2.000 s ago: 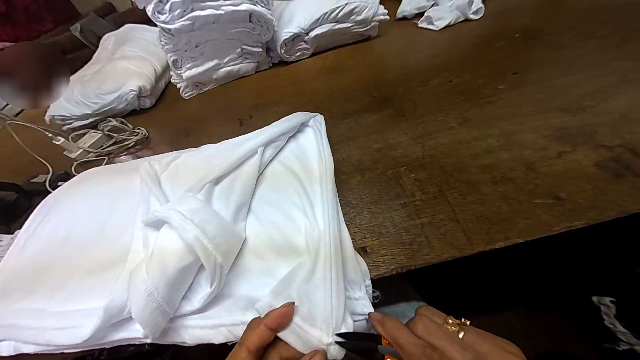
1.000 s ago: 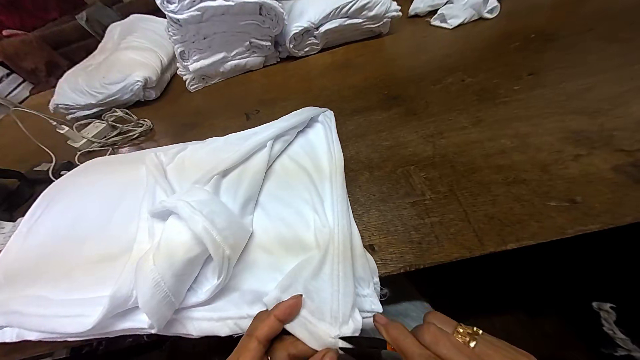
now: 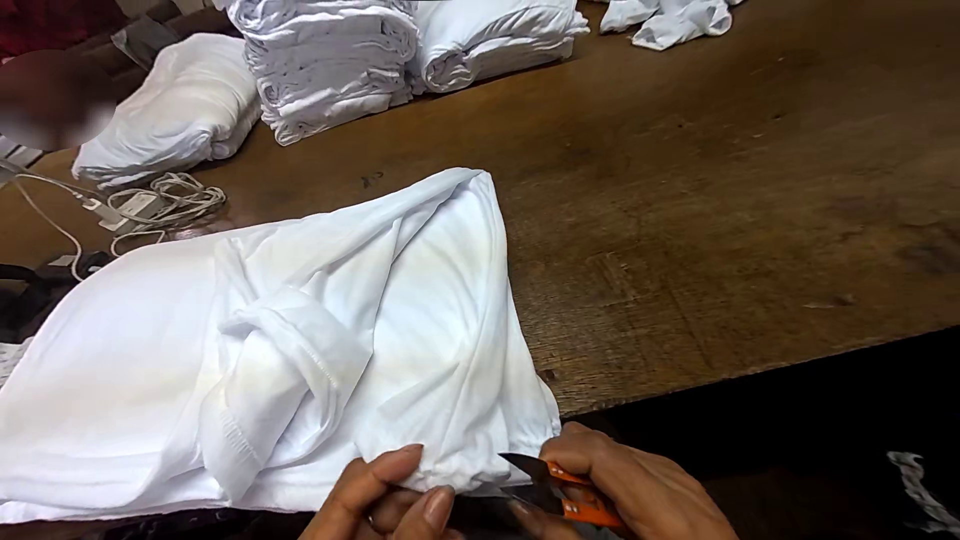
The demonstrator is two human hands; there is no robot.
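A white fabric garment lies spread over the wooden table, its lower edge at the table's front. My left hand pinches that lower edge between thumb and fingers, near the bottom centre. Just to the right, my right hand holds small thread snips with orange handles and dark blades. The blades point left at the garment's edge, close to my left fingertips; the lower blade is partly blurred. Part of both hands is cut off by the frame's bottom.
Folded white garments stand in a tall stack, with a folded bundle and another pile beside it. A coiled white cable lies at left. Small white cloth pieces rest at the back. The wooden table's edge runs right.
The snips show more fully, with their orange handles and blades now in sight. My left fingers have shifted along the garment's lower edge, and its corner is now bunched.
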